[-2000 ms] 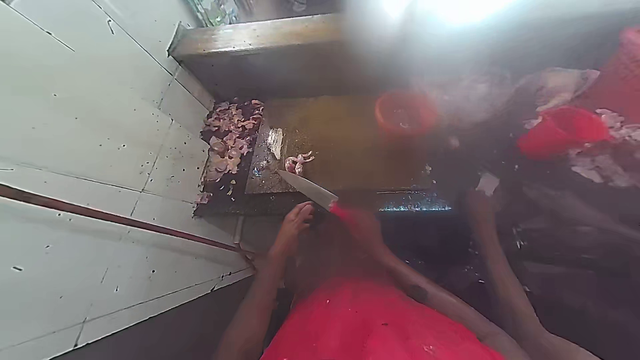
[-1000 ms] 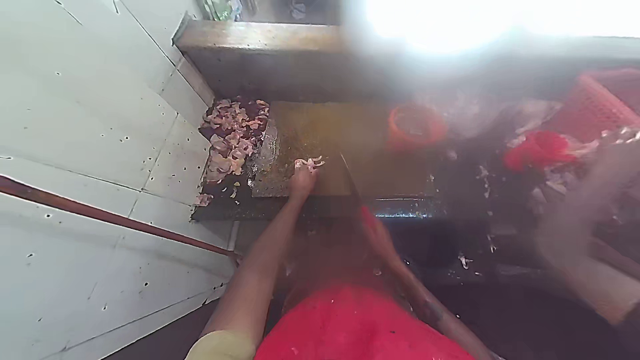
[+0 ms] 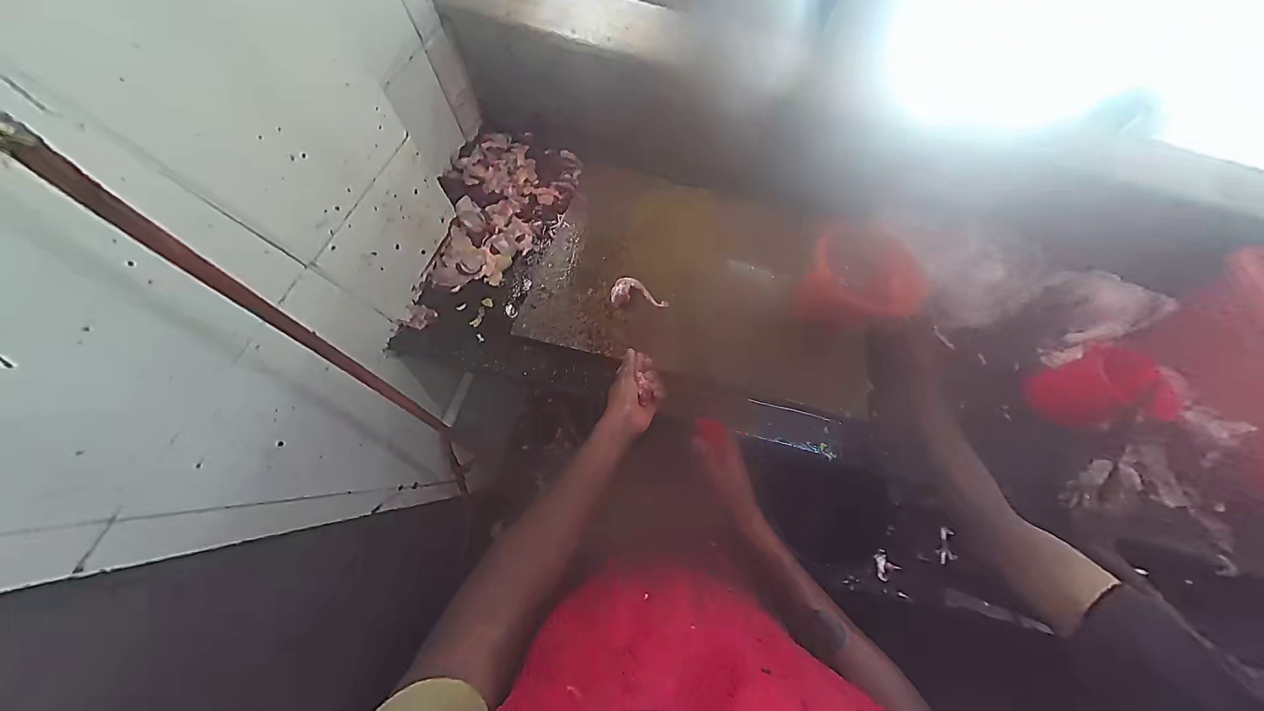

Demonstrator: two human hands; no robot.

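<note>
My left hand [image 3: 632, 397] is closed on a small piece of raw meat [image 3: 647, 385], just in front of the near edge of the cutting board [image 3: 583, 286]. Another small, curved piece of raw meat [image 3: 632, 292] lies on the board beyond that hand. My right hand [image 3: 719, 456], lower and to the right, is closed around the red handle of a knife [image 3: 709, 431]; the blade is blurred and cannot be made out. A heap of raw meat pieces [image 3: 499, 212] lies at the board's left side.
Another person's arm [image 3: 968, 484] reaches in from the right toward an orange-red plastic bowl [image 3: 864, 275]. Farther right are a red container [image 3: 1101, 383], a clear plastic bag [image 3: 1096, 296] and scraps. A tiled wall [image 3: 326, 197] with a slanting brown pole [image 3: 237, 296] stands at the left.
My left hand has drawn back from the board toward me, with meat in it. The knife has come nearer my body. The other person's arm has moved to the orange-red bowl.
</note>
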